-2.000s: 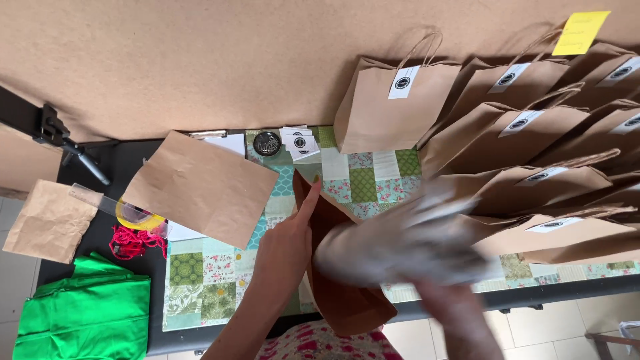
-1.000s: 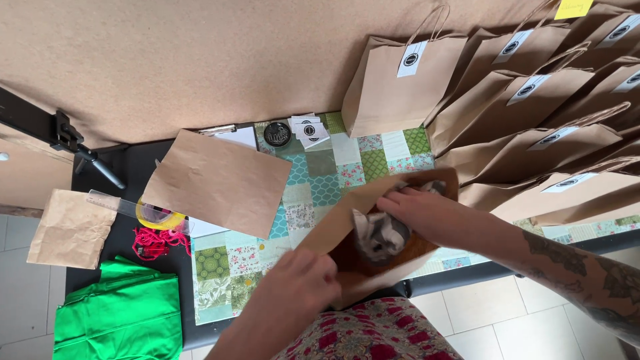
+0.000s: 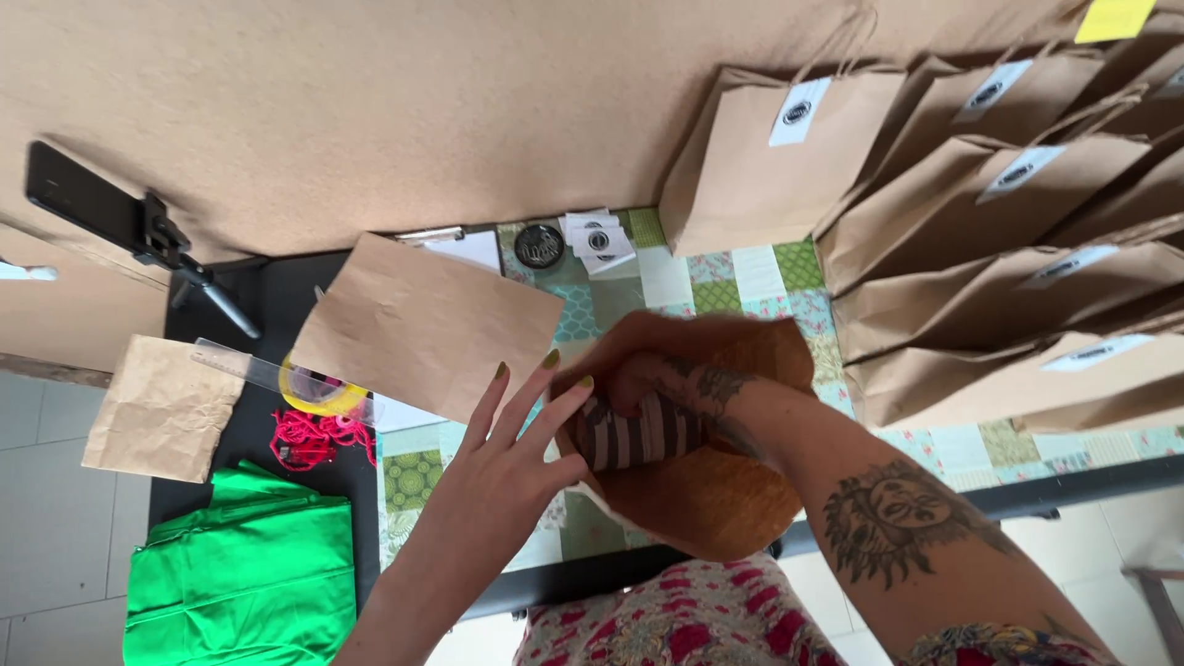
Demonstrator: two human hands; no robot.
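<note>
A brown paper bag (image 3: 712, 509) stands with its mouth toward me at the near edge of the patchwork cloth. Inside it lies a dark fabric bundle with pale stripes (image 3: 643, 435). My right hand (image 3: 638, 379) reaches into the bag and touches the bundle; its fingers are partly hidden, so its grip cannot be told. My left hand (image 3: 527, 435) is at the bag's left rim, fingers spread, with the thumb near the paper. Left of the bag, a flat brown paper piece (image 3: 425, 324) lies over a clipboard (image 3: 476, 250).
Handled paper bags (image 3: 786, 157) with labels fill the right side. Farther left are a phone on a small tripod (image 3: 148, 231), a clear ruler (image 3: 277, 375), yellow tape (image 3: 319, 393), red cord (image 3: 305, 439), green fabric (image 3: 250, 573), a black round tin (image 3: 539, 246) and cards (image 3: 599, 242).
My right hand, earlier on a grey and white bundle at the bag's mouth, is now deeper inside. My left hand has spread its fingers at the rim.
</note>
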